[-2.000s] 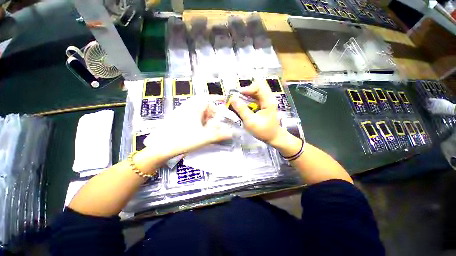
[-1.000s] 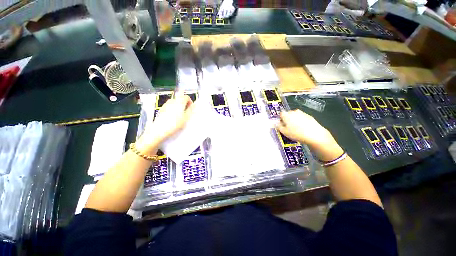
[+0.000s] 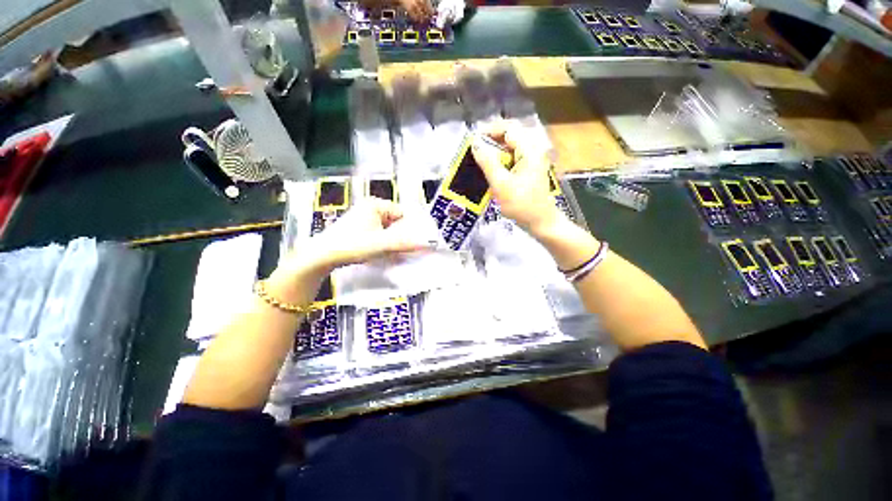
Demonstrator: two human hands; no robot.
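My right hand (image 3: 518, 176) holds a keypad mobile phone (image 3: 464, 194) by its top end, tilted, with its yellow surround and dark screen facing up. My left hand (image 3: 367, 235) is beside the phone's keypad end, its fingers closed on a white protective sleeve (image 3: 416, 238). Both hands are above the blister tray (image 3: 440, 368). Bare phones (image 3: 390, 325) sit in pockets at the tray's left and back. White sleeved phones (image 3: 521, 309) fill front pockets at its middle and right. A stack of empty sleeves (image 3: 224, 286) lies left of the tray.
Stacked filled trays (image 3: 59, 342) stand far left. Trays of bare phones (image 3: 778, 235) lie at the right. Grey-and-clear packs (image 3: 446, 117) stand behind the tray. A small fan (image 3: 241, 152) is by the metal post (image 3: 245, 88). Another person's hand (image 3: 415, 10) is at the far bench.
My right hand has lifted a phone from the tray's right side and brought it to the middle. My left hand has moved right with the sleeve, towards the phone.
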